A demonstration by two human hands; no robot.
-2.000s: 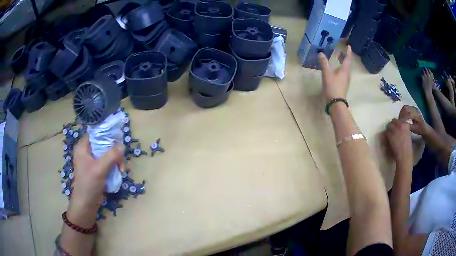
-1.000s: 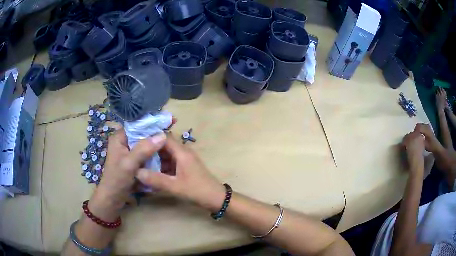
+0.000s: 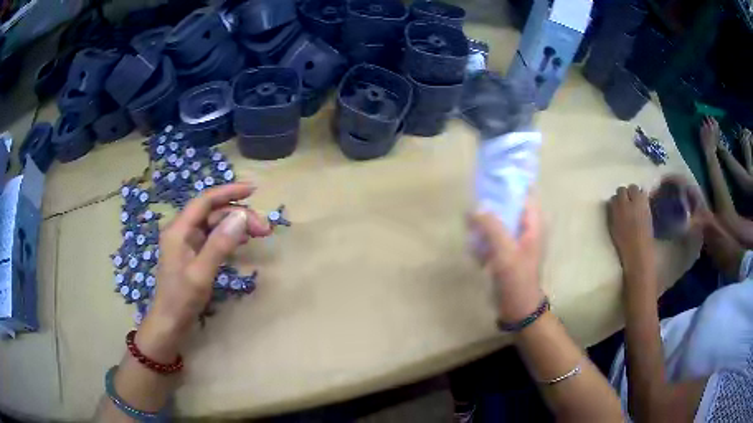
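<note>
My right hand (image 3: 512,252) grips a handheld fan (image 3: 505,165) by its handle, which is wrapped in a crinkled white sleeve; its dark round head points up and is blurred. My left hand (image 3: 202,248) is raised over the spread of small three-armed accessory parts (image 3: 136,235), its fingers curled. Whether something small is between its fingers cannot be told. One accessory part (image 3: 279,216) lies apart, just right of the left fingertips.
Dark moulded cups (image 3: 267,111) are stacked across the back. A retail box (image 3: 548,49) stands upright at the back right, another (image 3: 21,248) at the left edge. A coworker's hands (image 3: 632,219) hold a dark piece at the right, near a small dark pile (image 3: 651,146).
The fan has moved from my left hand to my right hand and away to the right. My hands have parted. The coworker's hands have moved apart around a dark piece.
</note>
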